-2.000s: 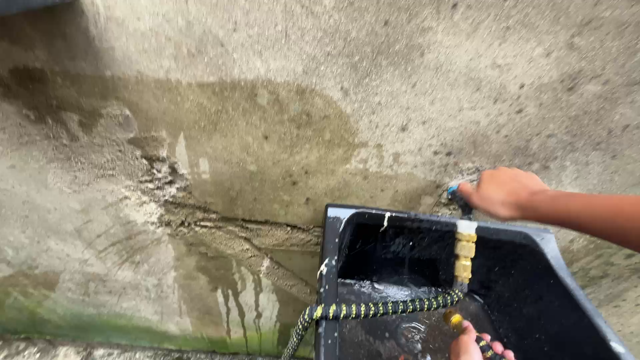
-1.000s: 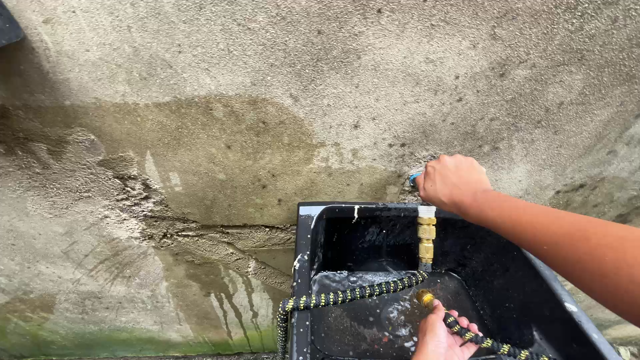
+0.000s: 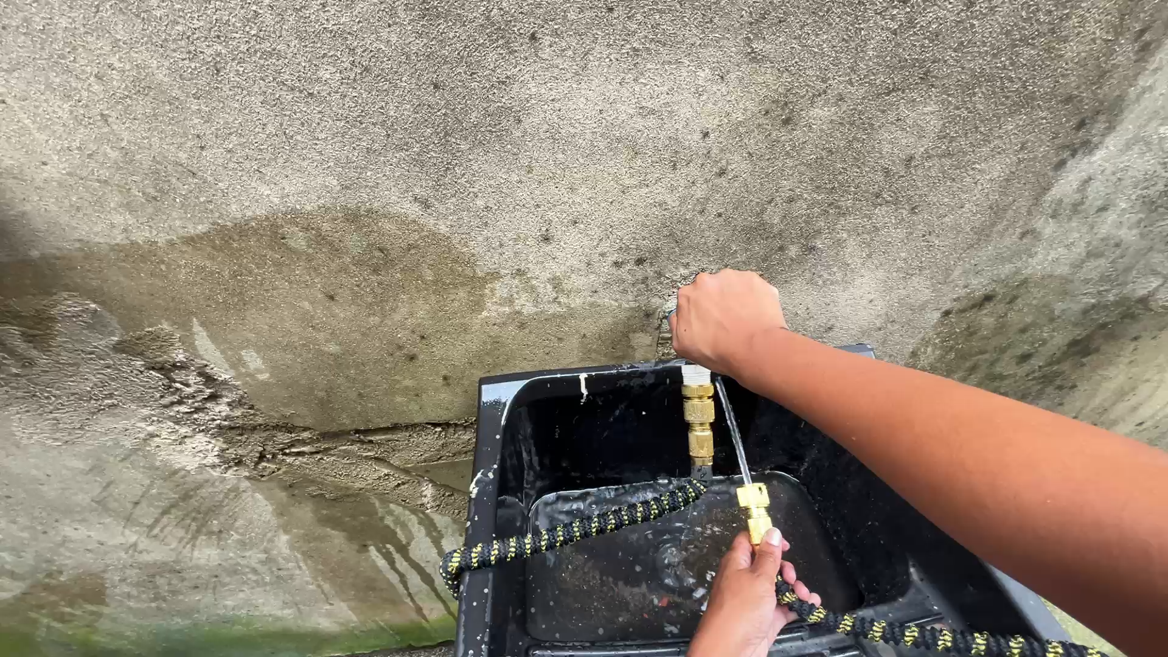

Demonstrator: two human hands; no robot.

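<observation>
My right hand (image 3: 725, 319) is closed around a tap handle at the wall, just above the sink's back edge; only a bit of blue shows. Below it, a brass hose connector (image 3: 699, 422) hangs from the tap's white-wrapped outlet, joined to a black and yellow braided hose (image 3: 584, 529) that crosses the black sink (image 3: 490, 474) to its left rim. My left hand (image 3: 753, 593) holds a brass hose end fitting (image 3: 755, 511), pointing up toward the back wall of the sink. A thin stream of water (image 3: 733, 429) runs between this fitting and the sink's back edge.
A rough concrete wall (image 3: 547, 182) rises behind the sink, with a damp patch (image 3: 365, 310) and cracked, uneven mortar (image 3: 365, 456) on the left. Green growth (image 3: 228, 639) lines its lower left. Shallow water lies in the basin.
A thin water stream now shows at the fitting in my left hand; it was not visible before. The fitting now points more upright. My right hand stays at the tap.
</observation>
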